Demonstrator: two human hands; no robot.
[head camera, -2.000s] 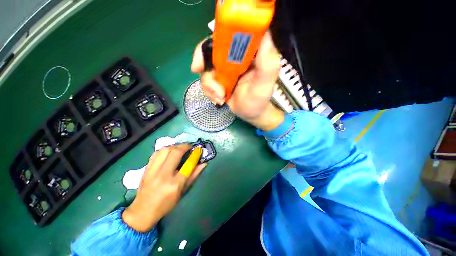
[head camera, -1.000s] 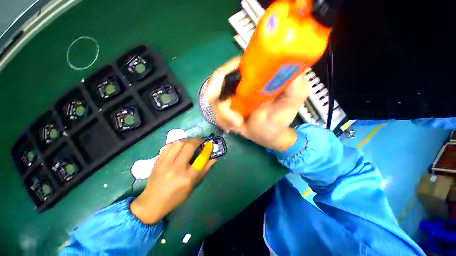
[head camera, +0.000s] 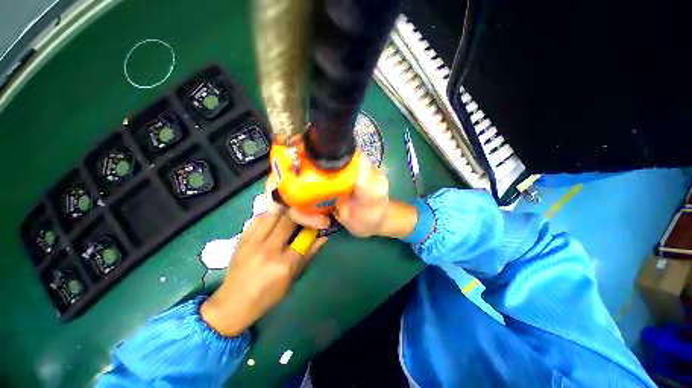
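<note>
My right hand (head camera: 369, 203) grips the orange electric screwdriver (head camera: 317, 183), which stands upright over the work and is seen from its top end. A black cord and a blurred spring hanger (head camera: 279, 76) rise from it. My left hand (head camera: 262, 269) holds a small black electronic module (head camera: 331, 228) down on the green mat, with a yellow finger cot (head camera: 304, 242) on one finger. The module is mostly hidden under the screwdriver and hands, and the screwdriver's tip is hidden. A black foam tray (head camera: 142, 217) holds several modules at the left, with one pocket empty.
A round silver dotted screw plate (head camera: 368, 138) is partly hidden behind the screwdriver. Thin tweezers (head camera: 412, 155) lie to its right. White slotted racks (head camera: 432, 106) run along the mat's right side, beside a black cable. White worn patches (head camera: 218, 253) mark the mat. Boxes stand on the blue floor.
The screwdriver has swung upright and come down over the module, moving left with my right hand. The screw plate and tweezers have come into view. My left hand stays on the module.
</note>
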